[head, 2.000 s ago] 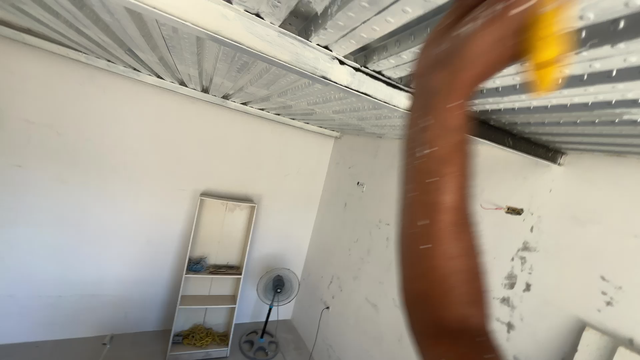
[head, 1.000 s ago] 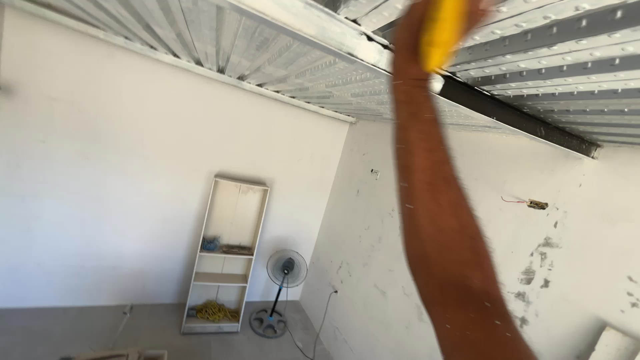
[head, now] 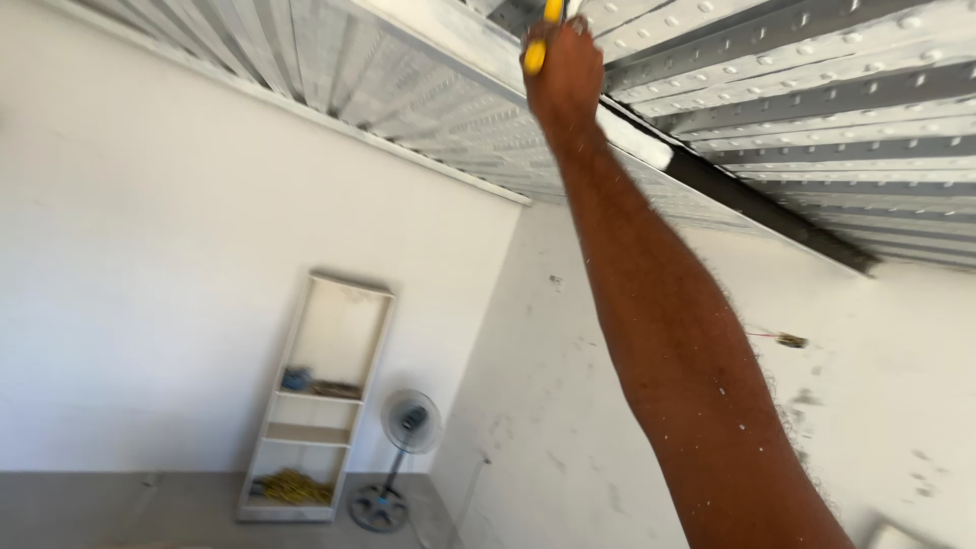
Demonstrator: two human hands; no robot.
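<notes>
My right hand (head: pixel 568 69) is raised at the top centre, its fingers closed around the yellow handle (head: pixel 535 57) of a tool. The working end of the tool is not clear to see, so its kind cannot be told. The hand is beside a metal ceiling beam (head: pixel 762 198), which is coated white on its left stretch (head: pixel 633 137) and dark toward the right. Ribbed metal ceiling sheets (head: pixel 801 84) with white, dimpled ridges lie above it. Small white specks dot my forearm. My left hand is out of view.
A narrow shelf unit (head: pixel 276 450) leans or stands by the left wall, with a yellow tangled bundle (head: pixel 293 488) low inside. Beside it stands a pedestal fan (head: pixel 412 419). A wall box with loose wires (head: pixel 791 341) is on the right wall.
My right hand, still around the yellow handle, has moved left along the beam, away from the edge between its white and dark parts.
</notes>
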